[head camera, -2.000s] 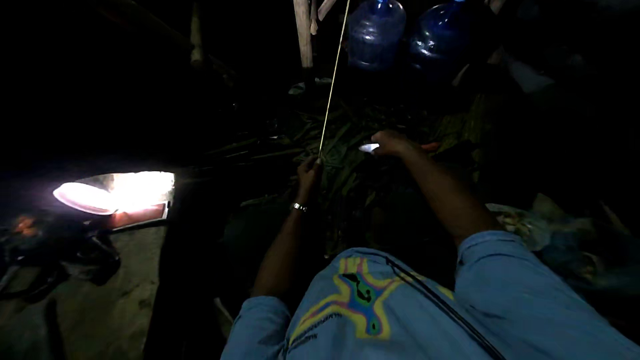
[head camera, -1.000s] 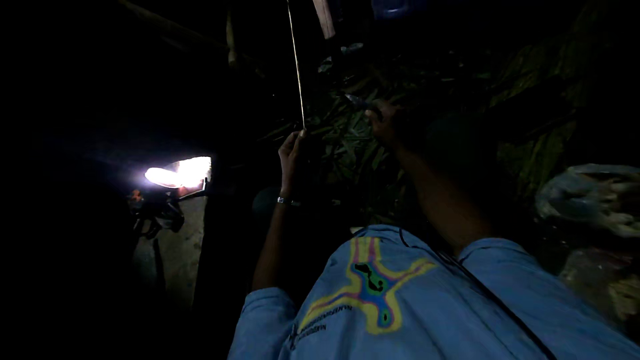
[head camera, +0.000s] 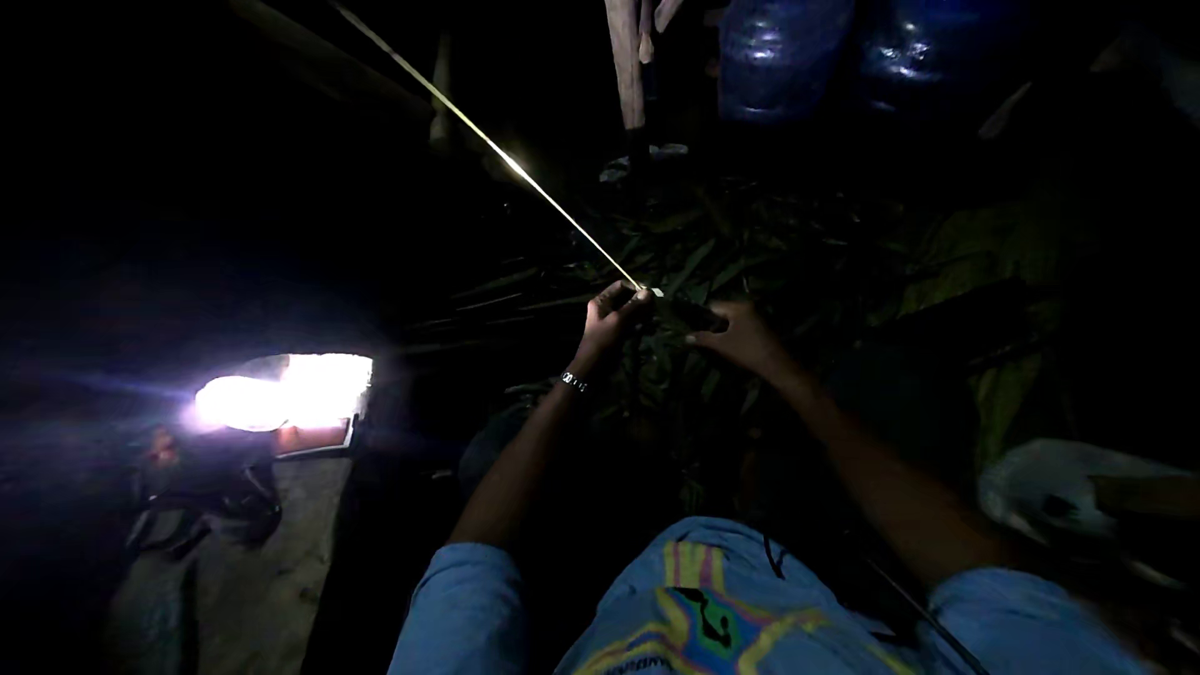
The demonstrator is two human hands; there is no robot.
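My left hand [head camera: 614,323], with a metal band on its wrist, pinches the lower end of a long, thin, pale strip [head camera: 525,173]. The strip runs up and to the left out of view, and a short pale tip shows just past my fingertips. My right hand [head camera: 741,337] is close by on the right, fingers curled; a dark object seems to be in it, too dim to make out. Below both hands lies a litter of narrow leaves or shavings [head camera: 694,267] on the dark ground.
A bright lamp [head camera: 244,403] glows at the left, above a pale board-like surface [head camera: 272,562] with dark items on it. Large blue plastic water jugs [head camera: 786,61] and wooden poles [head camera: 625,66] stand at the top. A translucent plastic bag [head camera: 1059,478] lies at the right.
The strip, near upright in both earlier frames, now slants strongly up to the left. My right hand has come closer to my left hand.
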